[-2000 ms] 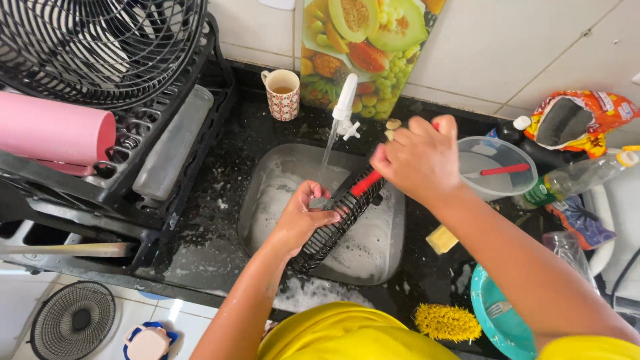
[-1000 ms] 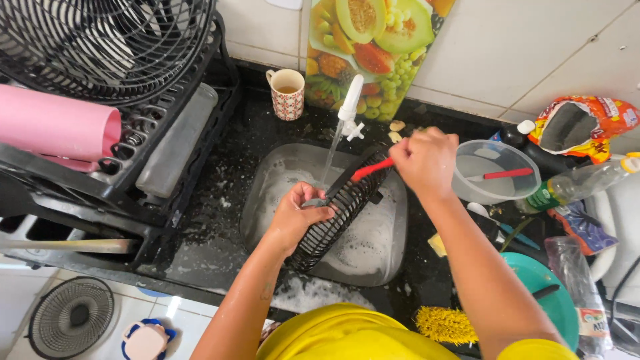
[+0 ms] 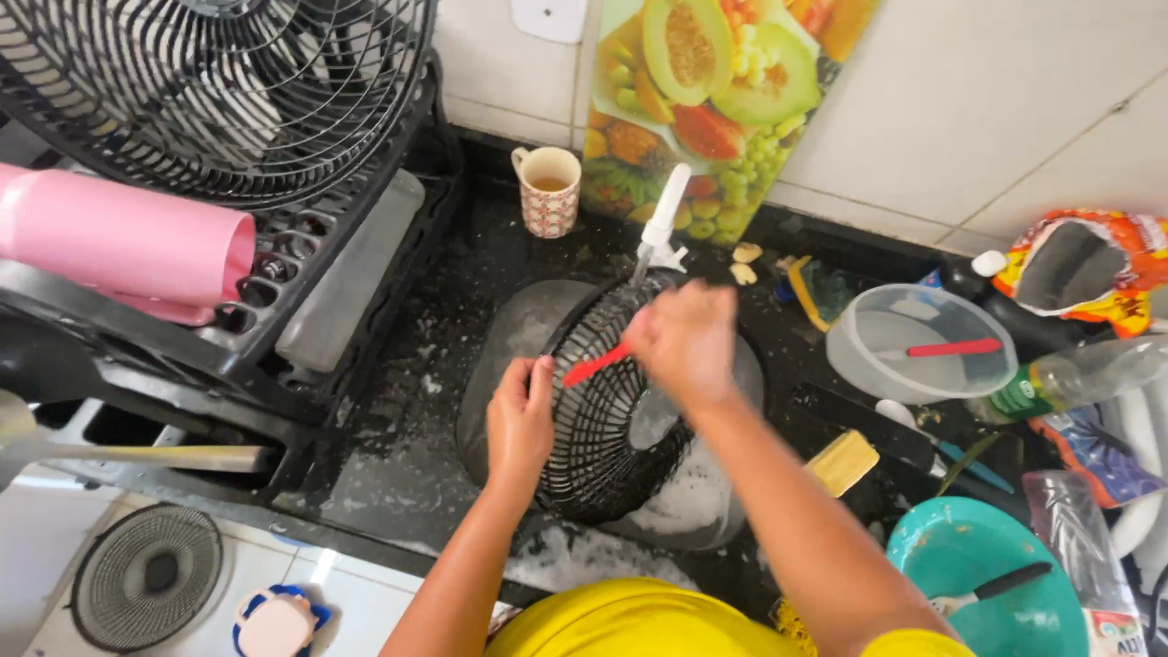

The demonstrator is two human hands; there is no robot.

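A round black fan grille [image 3: 598,429] is tilted over the metal sink basin [image 3: 484,383], which has suds and water in it. My left hand [image 3: 522,424] grips the grille's left rim, thumb on top. In my right hand [image 3: 689,342], slightly blurred, is a red-handled brush [image 3: 595,365]; its outer end lies against the ribs of the grille, and my fist hides the rest. The white faucet [image 3: 666,214] stands just behind the grille's upper edge, with its spout partly hidden.
Left, a black dish rack [image 3: 365,246] holds a larger fan grille [image 3: 210,100] and a pink container [image 3: 128,242]. A patterned mug [image 3: 549,192] stands behind the sink. To the right are a clear plastic bowl [image 3: 922,342], a yellow sponge [image 3: 842,464], a knife, a bottle and a teal bowl [image 3: 990,579].
The black grille has turned so that its round face shows, where earlier it was seen nearly edge-on. My left hand now holds its left rim. The red brush has moved onto the ribs nearer that hand.
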